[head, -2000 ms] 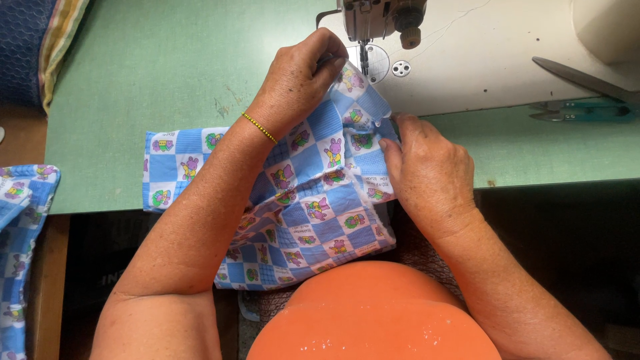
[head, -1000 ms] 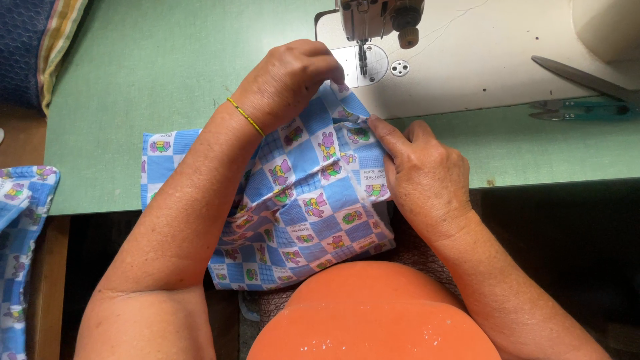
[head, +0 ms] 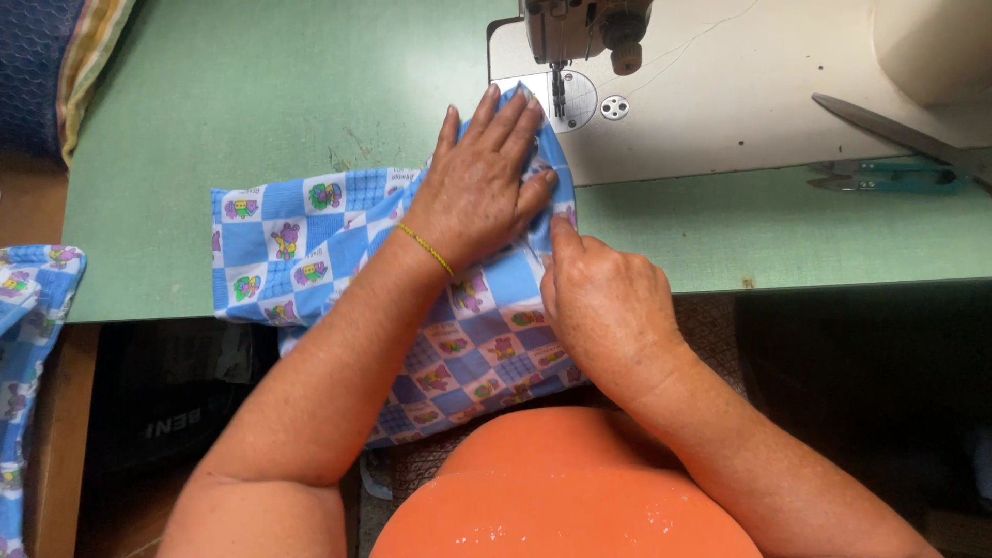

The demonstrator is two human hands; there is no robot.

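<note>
Blue-and-white checked cloth [head: 465,341] printed with small cartoon animals lies over the front table edge and hangs down toward my lap. My left hand [head: 484,182] rests flat on it, fingers a little apart, its fingertips near a folded corner of the cloth. That corner lies just left of the presser foot [head: 558,89] of a sewing machine. My right hand [head: 608,302] has the cloth's right edge at its thumb and forefinger, below and right of my left hand. The foot's contact with the cloth is not seen.
Large metal scissors [head: 891,128] and teal-handled thread snips [head: 876,176] lie at the right, on the machine bed [head: 697,147] and table edge. More of the same printed cloth [head: 31,325] hangs at the far left. A quilted dark blue fabric [head: 39,77] sits at the upper left.
My left hand has gone from bent fingers at the cloth's upper corner to lying flat on the cloth. My right hand has moved lower along the right edge.
</note>
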